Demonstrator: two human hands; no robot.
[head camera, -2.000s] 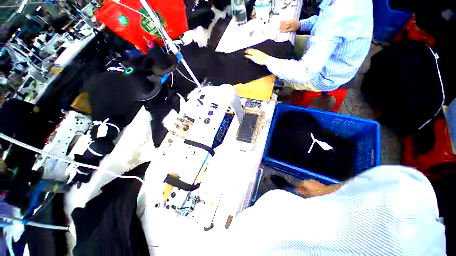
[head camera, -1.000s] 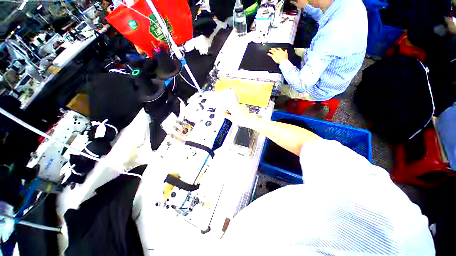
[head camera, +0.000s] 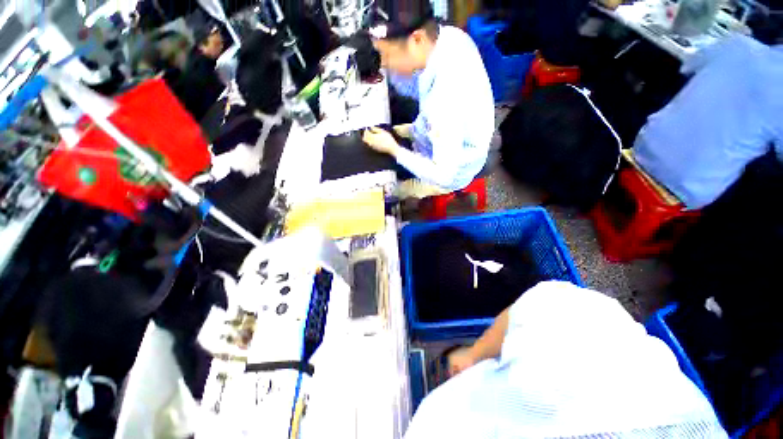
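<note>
The white sewing machine head (head camera: 279, 287) with a blue stripe lies on the white table (head camera: 373, 386) at lower centre left. A dark band crosses it. My right hand (head camera: 464, 358) is low beside the table's edge, near the front of a blue crate (head camera: 549, 244), partly hidden by my sleeve. Whether it holds anything cannot be told. A black bundle (head camera: 442, 279) with a white tie (head camera: 488, 266) lies in the crate. My left hand is not in view.
A tray (head camera: 365, 287) and a yellow-brown board (head camera: 335, 216) lie beyond the machine. A seated person (head camera: 455, 103) handles black fabric (head camera: 352, 156). Another person's back (head camera: 721, 120), red stools (head camera: 631, 219), a large black bundle (head camera: 554, 146) and another blue crate (head camera: 678, 347) are right.
The view has swung right. My right hand was low by the crate, reached over the machine's control panel end, and is now back down beside the table.
</note>
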